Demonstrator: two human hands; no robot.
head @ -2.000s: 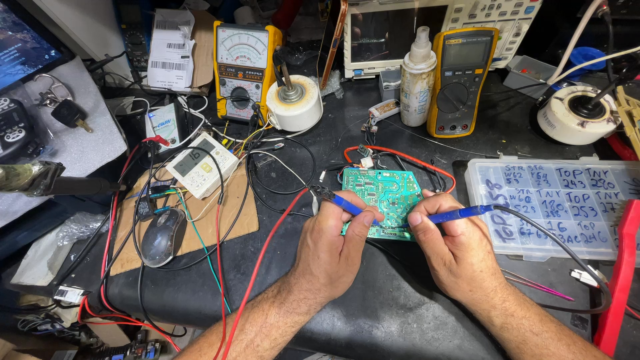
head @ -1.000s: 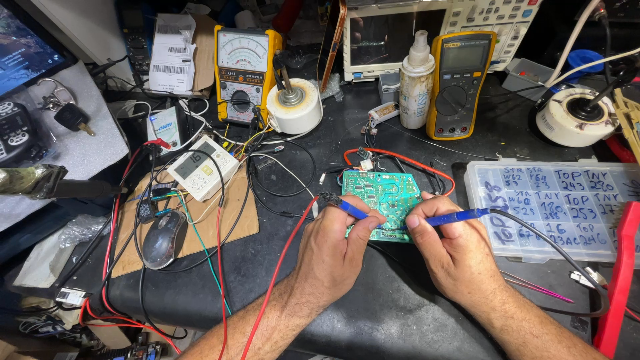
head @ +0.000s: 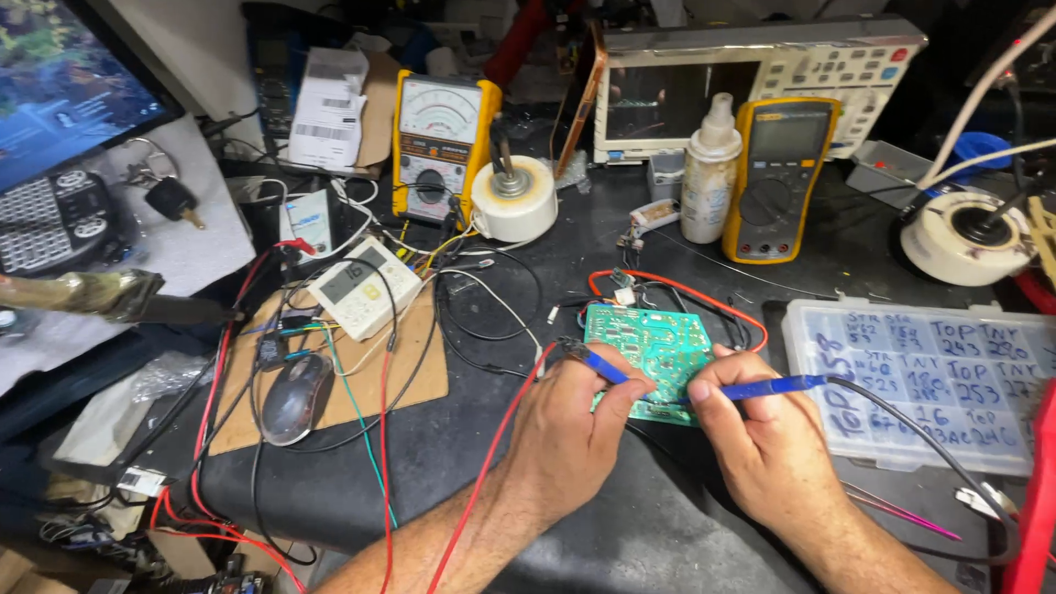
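A green printed circuit board (head: 652, 351) lies on the dark bench between my hands, its soldered side up. My left hand (head: 569, 421) grips a blue test probe (head: 606, 366) with a red lead, its tip pointing down at the board's lower part. My right hand (head: 763, 429) grips another blue test probe (head: 763, 386) with a black lead, held low over the board's right side. Fingers hide both tips in part, so contact with the board cannot be told. Behind the board stand a yellow digital multimeter (head: 780, 181) and an analog multimeter (head: 443, 148).
A compartment box (head: 916, 379) with handwriting sits at the right. At the left are a computer mouse (head: 297, 400), a white controller with a display (head: 365, 289) and tangled wires on cardboard (head: 412, 371). An oscilloscope (head: 676, 99), a spray bottle (head: 709, 181) and white round motors (head: 516, 202) stand behind.
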